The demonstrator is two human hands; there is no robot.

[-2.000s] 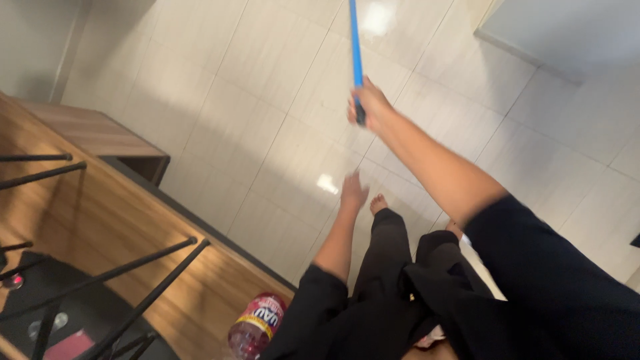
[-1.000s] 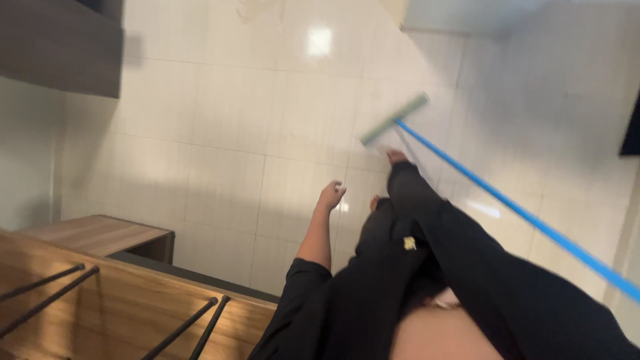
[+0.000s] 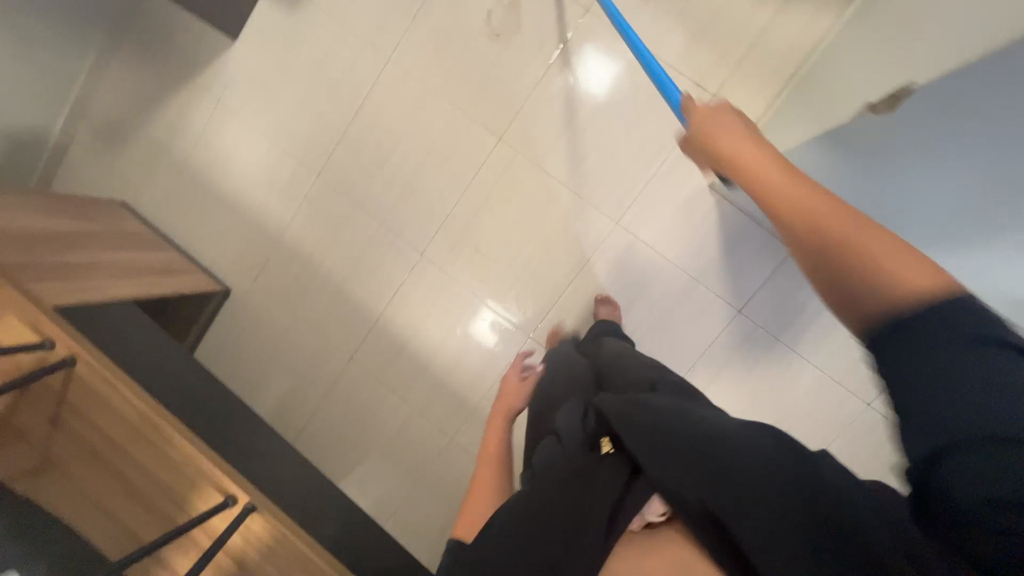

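My right hand (image 3: 716, 136) is closed around the blue pole (image 3: 644, 60) near its dark end, on the right side of the view. From there the pole runs up and left out of the frame, so its far end is hidden. Low in the middle, beside my black trousers (image 3: 560, 400), my left hand (image 3: 518, 384) hangs with its fingers slightly curled and apart, holding nothing. My bare feet (image 3: 607, 308) are on the pale floor tiles (image 3: 464, 200).
Along the lower left stands wooden furniture (image 3: 152, 448) with black metal legs or rods (image 3: 180, 532) and a black edge. A wooden box-like unit (image 3: 104, 248) adjoins it. A dark furniture corner (image 3: 220, 12) is at the top left, and a pale blue-grey surface (image 3: 928, 184) at the right.
The green-grey head on the pole, seen on the floor near my feet a second ago, is out of view. My right hand, out of view then, is back in sight on the pole.
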